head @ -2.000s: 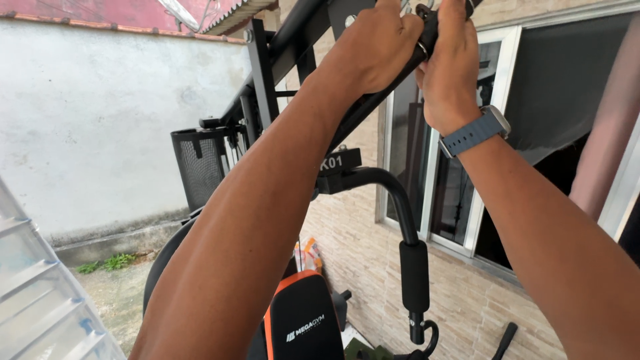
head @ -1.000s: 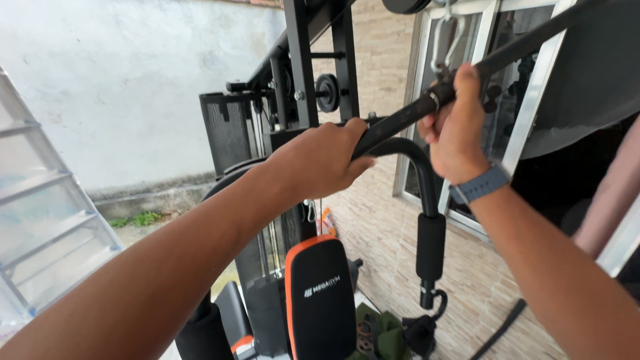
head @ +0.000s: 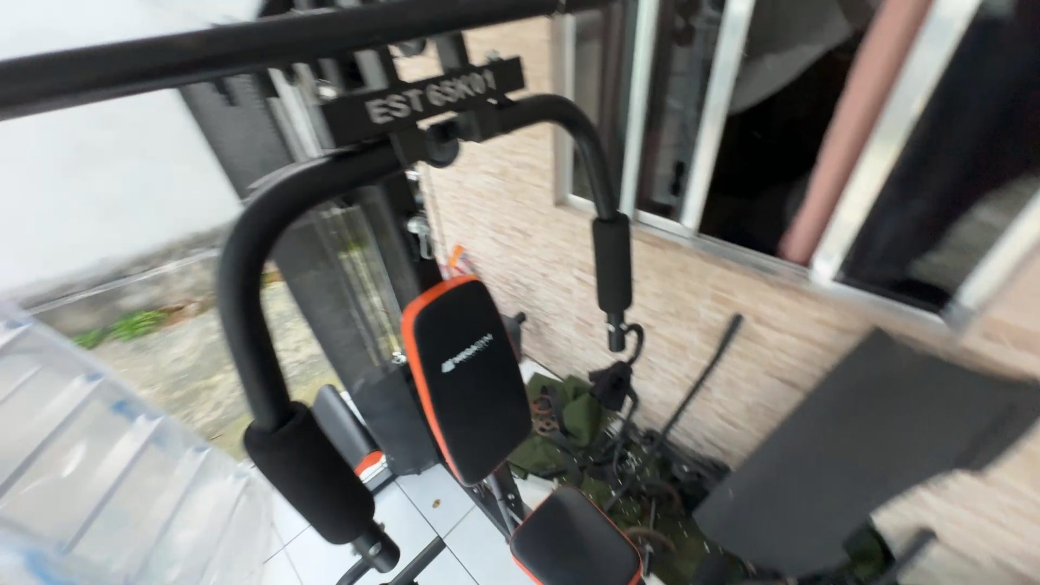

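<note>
Neither of my hands shows in the head view. A black metal bar crosses the top of the picture. Below it stands a home gym machine with a black lettered crossplate. Two curved press arms with foam grips hang from it, the left grip nearer and the right grip by the wall. Between them is a black backrest pad with orange edging, and a seat pad lies lower. A carabiner hangs behind the backrest. What my hands hold or touch is hidden.
Clear plastic drawers stand at the left. Green bags and black straps lie heaped on the tiled floor by the stone-clad wall. A dark grey mat leans there, below a sliding window with a pinkish curtain.
Both hands, earlier on the black bar near a carabiner, have gone out of view. The view has moved, with more of the floor, seat and mat showing.
</note>
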